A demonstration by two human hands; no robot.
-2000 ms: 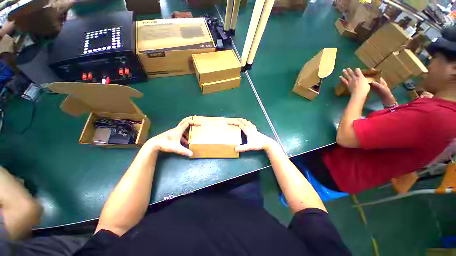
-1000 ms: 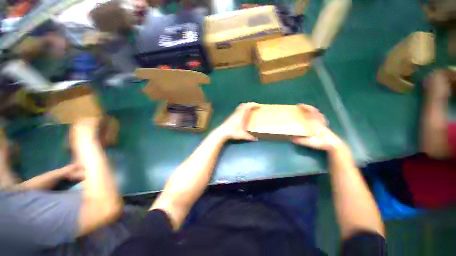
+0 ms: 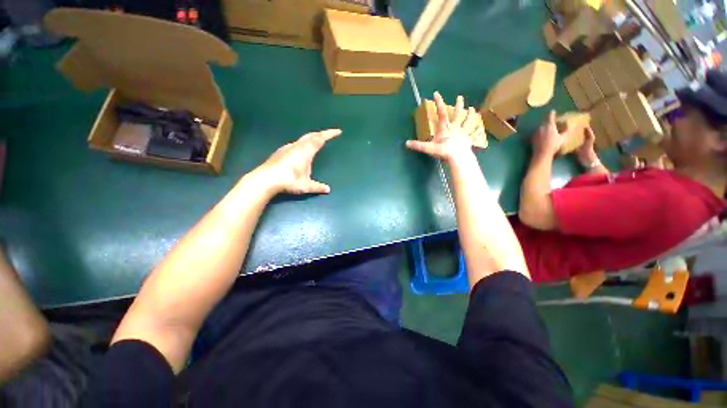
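Observation:
A closed brown carton [image 3: 477, 131] lies on the green bench by the pale seam. My right hand [image 3: 447, 137] is over its left part with fingers spread; whether it touches the carton I cannot tell. My left hand [image 3: 296, 166] is over the bench, empty, fingers apart. To the left, an open mailer box [image 3: 214, 149] has its lid [image 3: 147, 60] standing up. A black coiled cable [image 3: 162, 118] and a dark block [image 3: 170, 143] lie inside.
Two closed cartons [image 3: 366, 52] are stacked at the back, beside a large printed carton [image 3: 275, 21]. A cream post [image 3: 433, 28] stands near them. An upright open carton [image 3: 514, 94] is right of the seam. A person in red [image 3: 630, 215] holds a box. A neighbour's arm [image 3: 17, 323] is at left.
The closed carton held between both my hands is now by the seam to the right. My left hand is off it, and my right hand has opened over it. The view has shifted.

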